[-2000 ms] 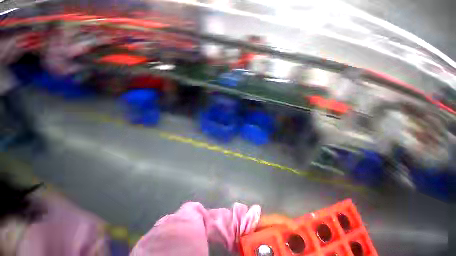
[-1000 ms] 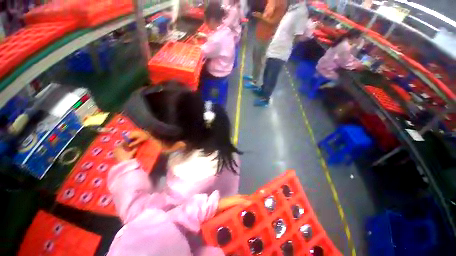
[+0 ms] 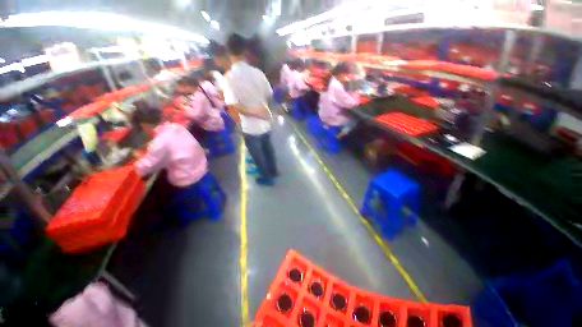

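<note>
A red-orange tray [image 3: 327,299] with rows of square compartments shows at the bottom centre, cut off by the lower edge. Several of its compartments hold dark round parts with shiny rims [image 3: 362,313]. The tray is tilted, with one corner pointing up and forward over the grey floor. Neither of my hands is in the picture, so what supports the tray is hidden. A blurred pink sleeve or garment [image 3: 96,308] shows at the bottom left; I cannot tell whose it is.
A grey aisle [image 3: 300,223] runs ahead between yellow lines. A person in a white shirt [image 3: 250,96] stands in it. People in pink sit along both benches. Stacked red trays [image 3: 96,207] are at left, a blue stool [image 3: 392,195] at right.
The view has swung from the benches to look along the aisle. The tray now lies lower, mostly below the picture. The hand on its left side has gone out of view.
</note>
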